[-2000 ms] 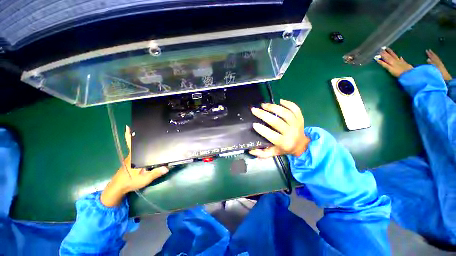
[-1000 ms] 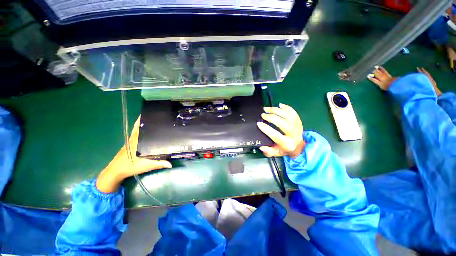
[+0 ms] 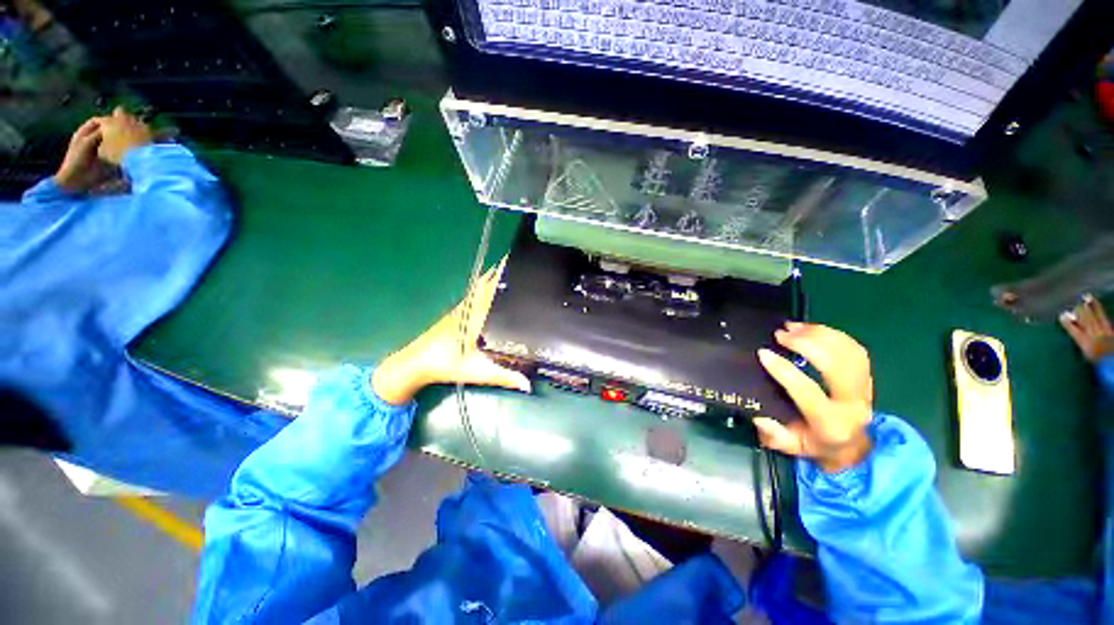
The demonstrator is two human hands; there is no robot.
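Note:
The flat black pneumatic hot-melt jig (image 3: 635, 330) lies on the green mat in front of me. Its nest (image 3: 641, 291) is on top near the rear, and a red switch (image 3: 613, 394) glows at its front. My left hand (image 3: 446, 354) holds the jig's left side, thumb along the front edge and fingers up the side. My right hand (image 3: 825, 388) grips the right front corner, fingers spread on top and thumb at the front. I cannot tell whether a watch shell sits in the nest.
A clear acrylic guard (image 3: 721, 195) and the instruction display (image 3: 757, 73) stand behind the jig. A thin air hose (image 3: 465, 403) loops at left, a black cable (image 3: 772, 488) at right. A smartphone (image 3: 982, 403) lies at right. Co-workers' blue sleeves and hands show at both sides; a plastic bag (image 3: 373, 132) is at rear left.
The view has swung left, so the jig and both hands appear further right and the left co-worker's hands show. Both hands keep their hold on the jig.

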